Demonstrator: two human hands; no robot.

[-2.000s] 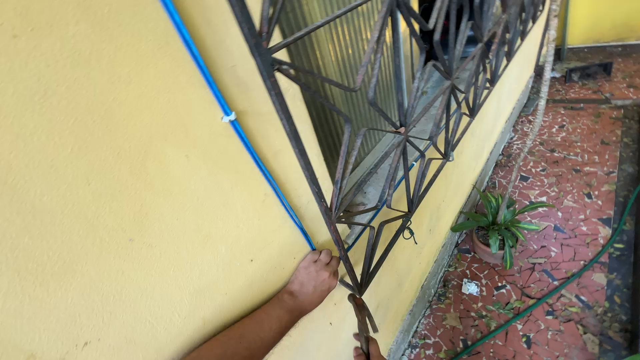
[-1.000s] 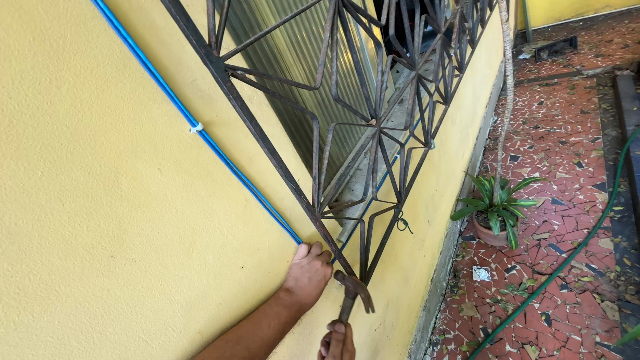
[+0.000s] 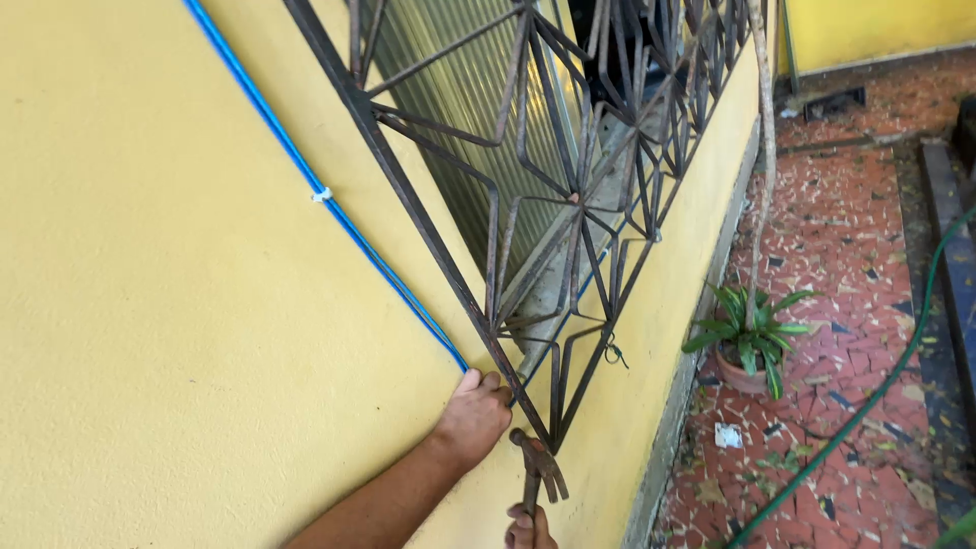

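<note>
My left hand (image 3: 474,415) presses against the yellow wall at the lower corner of the window grille, its fingers closed on the blue cables (image 3: 381,263). The cables run down the wall from the upper left, held by a white cable clip (image 3: 322,195). Beyond the hand, a blue cable continues behind the grille along the sill. My right hand (image 3: 529,528), at the bottom edge, grips the handle of a claw hammer (image 3: 538,462). The hammer head is just below the grille's corner, to the right of my left hand. What lies under my left fingers is hidden.
A dark metal window grille (image 3: 577,204) projects from the yellow wall (image 3: 191,305). At right, a potted plant (image 3: 743,375) stands on the red mosaic floor (image 3: 846,305), near a green hose (image 3: 839,442). A thin trunk or pole (image 3: 765,152) rises by the pot.
The hammer and my right hand have come further into view below the grille's corner. My left hand stays on the cables beside that corner.
</note>
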